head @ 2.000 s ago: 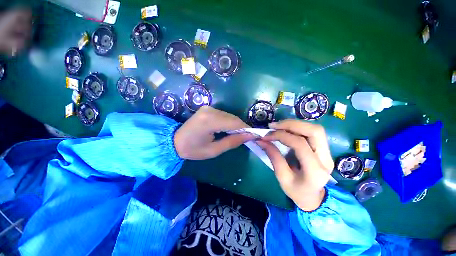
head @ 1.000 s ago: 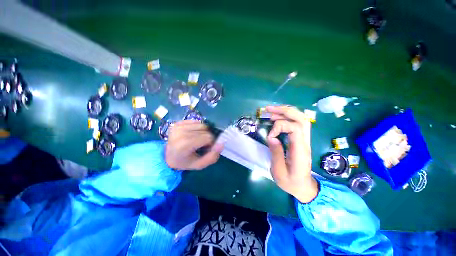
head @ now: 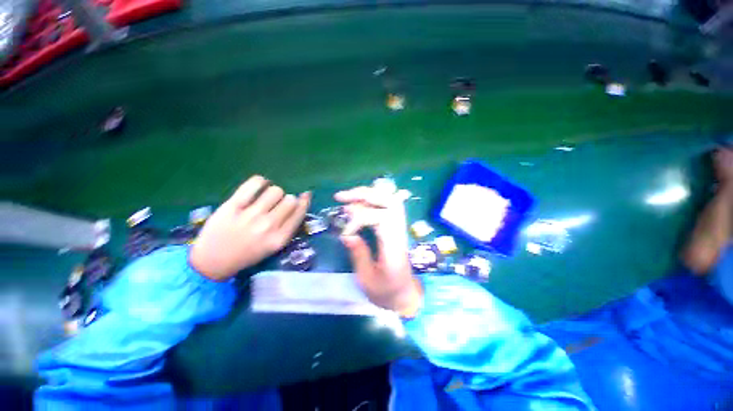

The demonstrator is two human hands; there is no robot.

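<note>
The view is blurred. My left hand [head: 249, 229] is above the bench with its fingers curled; whether it holds something small cannot be told. My right hand [head: 378, 253] is to its right, thumb and fingers apart, with nothing visible between them. A long white strip [head: 309, 293] lies on the green bench below and between my hands, its right end by my right hand. A round dark unit [head: 299, 255] lies just above the strip. Another round unit [head: 423, 257] lies right of my right hand, near a small white-yellow battery [head: 421, 229].
A blue bin [head: 514, 217] with a pale pile [head: 474, 210] stands right of my right hand. More units and batteries lie at the left and across the far bench. A grey bar [head: 52, 226] is at the left, red trays [head: 96, 30] far left. Another person's arm [head: 709, 225] is at the right edge.
The view has swung right, so bench items appear further left. My hands have come off the white strip, which now lies on the bench. The other person's arm has come into view.
</note>
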